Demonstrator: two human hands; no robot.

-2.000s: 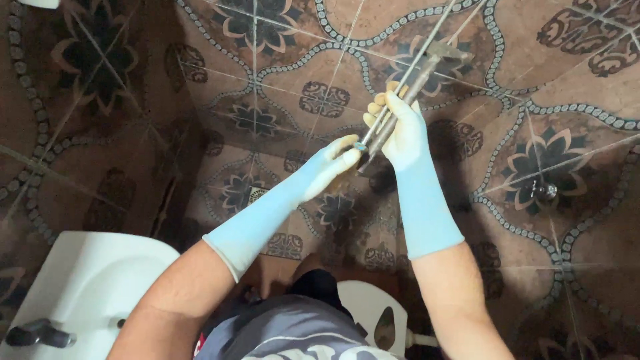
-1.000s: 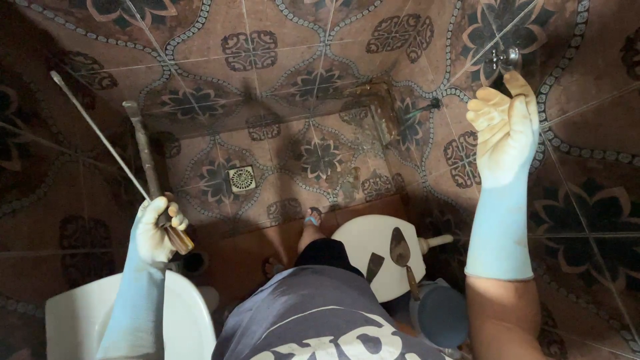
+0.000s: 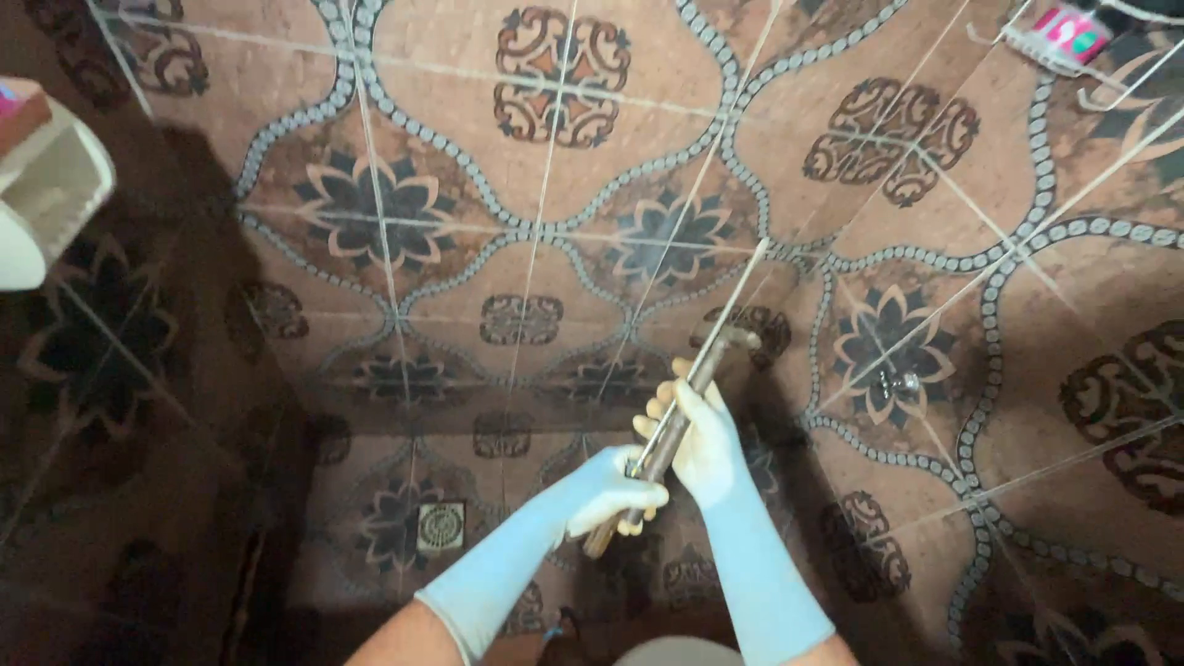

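A hammer (image 3: 672, 435) and a long thin metal rod with a handle, like a screwdriver (image 3: 731, 305), lie side by side, slanting up to the right. My left hand (image 3: 620, 495), in a blue and white glove, is closed around their lower ends. Higher up, my right hand (image 3: 696, 430), gloved alike, grips both, its fingers curled over them. The hammer head points up beside the rod, whose pale tip reaches past it. To the right, a shiny metal valve handle (image 3: 899, 384) sticks out from the tiled wall.
A square floor drain (image 3: 440, 526) lies at lower left of the hands. A white holder (image 3: 55, 185) juts in at the far left. At the upper right hangs a wire rack (image 3: 1054, 46) with a pink package. A white rounded surface (image 3: 680, 652) shows at the bottom edge.
My right hand has left its place near the valve handle and now grips the tools with my left hand, which held them alone one second ago. The view has shifted up the wall.
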